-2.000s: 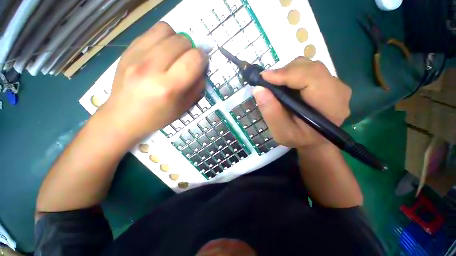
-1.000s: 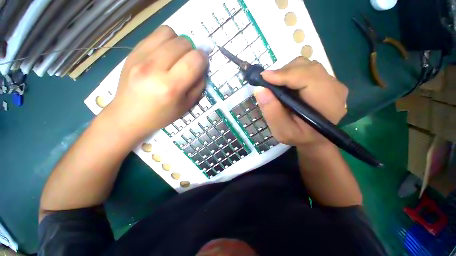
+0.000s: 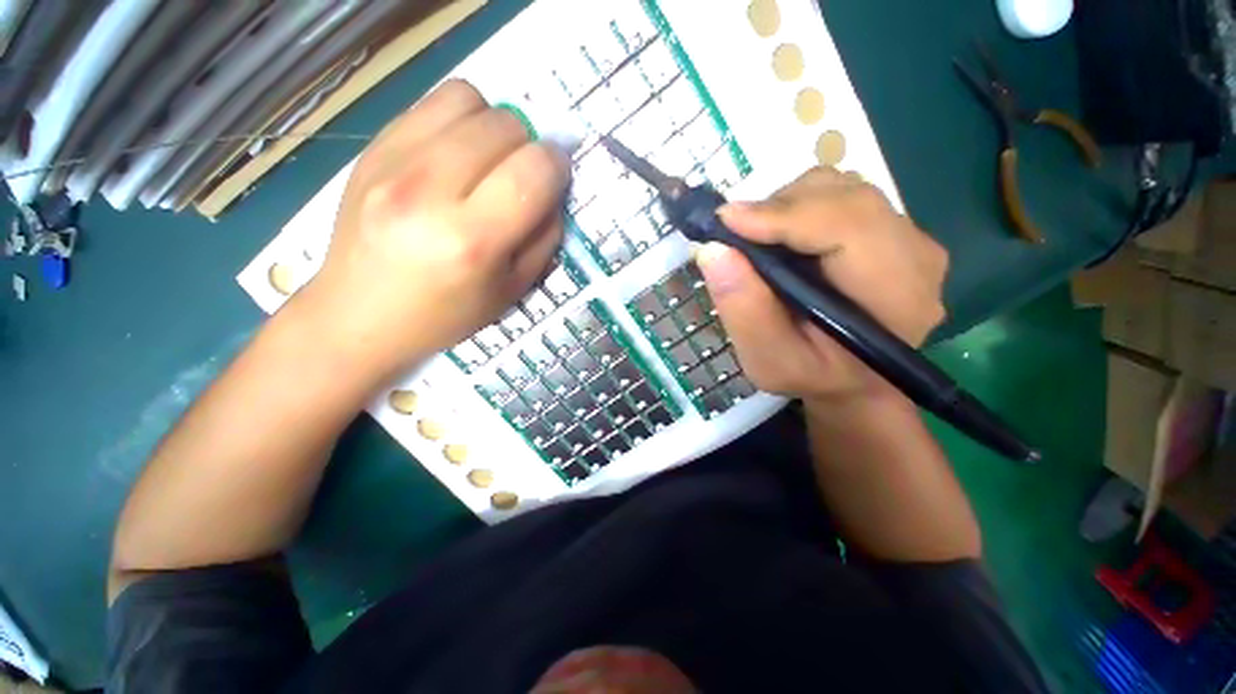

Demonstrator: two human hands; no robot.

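Note:
A white pallet (image 3: 868, 183) with round tan holes along two edges lies tilted in front of me. It bears blocks of small grey boards (image 3: 583, 393) with green edge strips. My right hand (image 3: 827, 278) grips a black soldering iron (image 3: 888, 355), its thin metal tip on or just over the upper block. My left hand (image 3: 441, 224) is a bare fist over the pallet's left part, closed around thin solder wire (image 3: 292, 137) that runs off to the left. A small white piece with a green edge (image 3: 517, 119) shows at its fingertips. The fingertips themselves are hidden.
Stacked white-edged boards (image 3: 163, 82) stand at the upper left, with small metal and blue pieces (image 3: 54, 270) below them. Pliers with orange handles (image 3: 1017, 190), a white round container (image 3: 1034, 14) and a black box (image 3: 1152, 75) are at the upper right. Cardboard boxes (image 3: 1145, 319) stand beyond the bench's right edge.
The iron's tip and my right hand have shifted slightly down and right. My left hand is slightly lower too. The pallet has shifted a little in view. Both hands keep their grips.

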